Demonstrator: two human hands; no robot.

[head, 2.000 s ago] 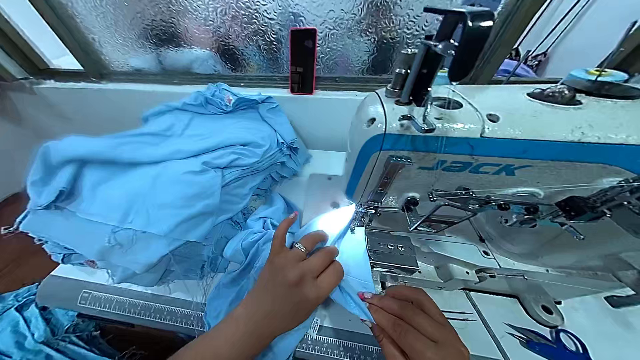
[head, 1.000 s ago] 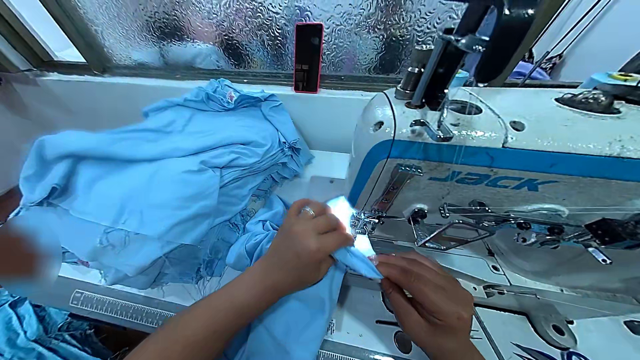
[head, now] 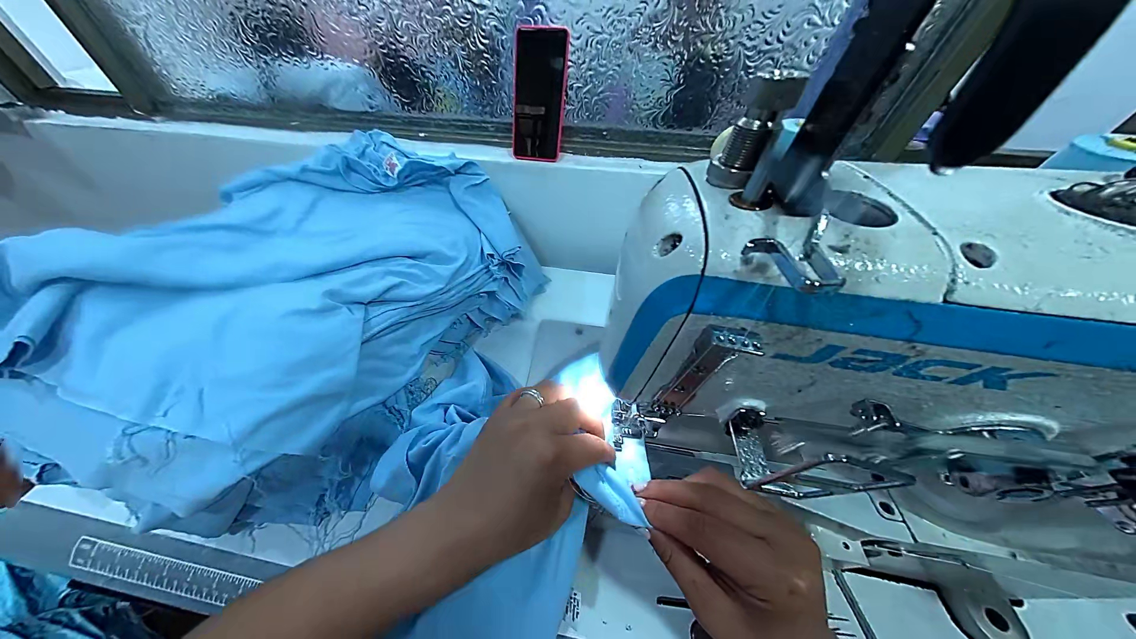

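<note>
A light blue fabric garment (head: 532, 577) runs under the presser foot (head: 628, 424) of a white and blue Jack sewing machine (head: 887, 346), where a bright lamp lights it. My left hand (head: 537, 453), with a ring on one finger, grips the fabric just left of the foot. Between the thumb and fingers of my right hand (head: 737, 550) is the corner of the fabric, in front of the foot. The needle tip cannot be made out in the glare.
A heap of light blue garments (head: 266, 293) with frayed edges lies at the left. A ruler (head: 160, 568) runs along the front edge. A phone with a pink rim (head: 540, 93) leans on the window. At the left edge, part of another person's hand (head: 11, 479) shows.
My left hand, beside the fabric below the foot two seconds ago, has moved up close to the foot. The fabric corner in my right hand has been raised toward the foot. The view has shifted closer.
</note>
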